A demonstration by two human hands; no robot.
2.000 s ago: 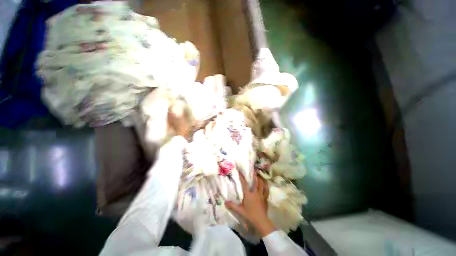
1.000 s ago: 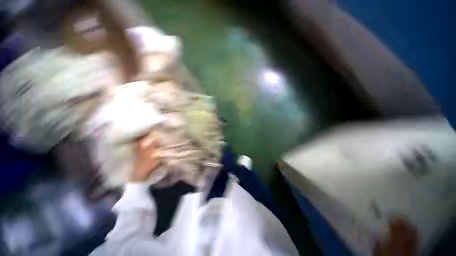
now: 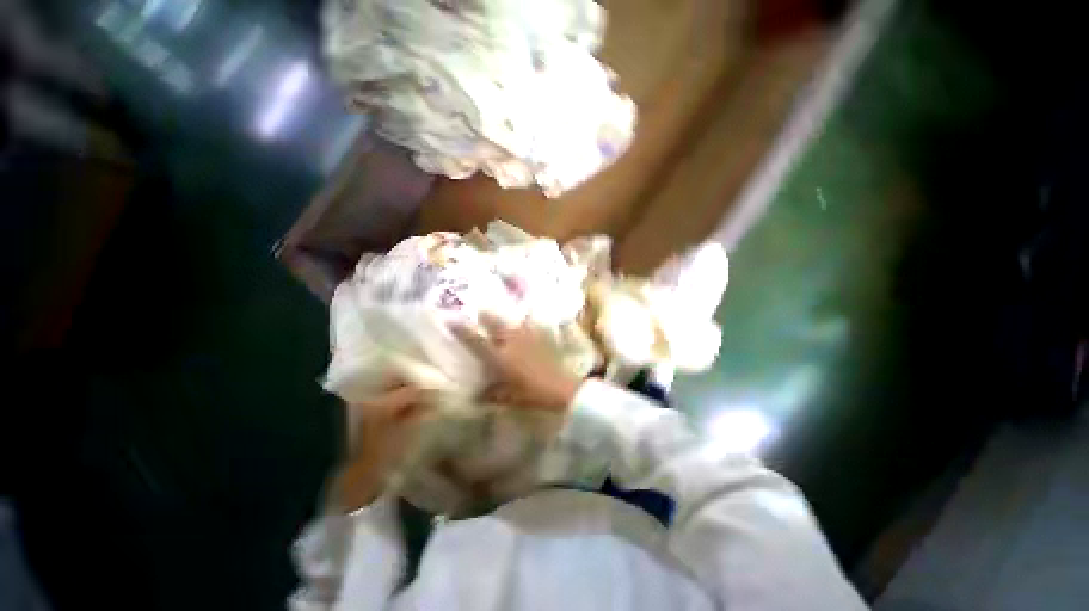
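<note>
A bunched floral garment [image 3: 448, 292], white with small purple and red flowers, lies at the near edge of the carton in front of me. My left hand [image 3: 380, 436] grips its near left side, partly hidden by cloth. My right hand [image 3: 525, 368] is on the middle of it with the fingers in the folds. Both hands are blurred. Cream cloth [image 3: 472, 460] hangs below my hands, close to my body.
A large floral garment heap [image 3: 490, 90] lies across the carton [image 3: 663, 131], at the top of the view. More white cloth [image 3: 687, 310] hangs over the carton's near right corner. Green floor [image 3: 794, 287] shows at the right. A pale surface [image 3: 1003, 525] is at the lower right.
The view has swung back from the pale surface at the right to the carton. My right hand, earlier over that surface, is now on the floral garment beside my left hand.
</note>
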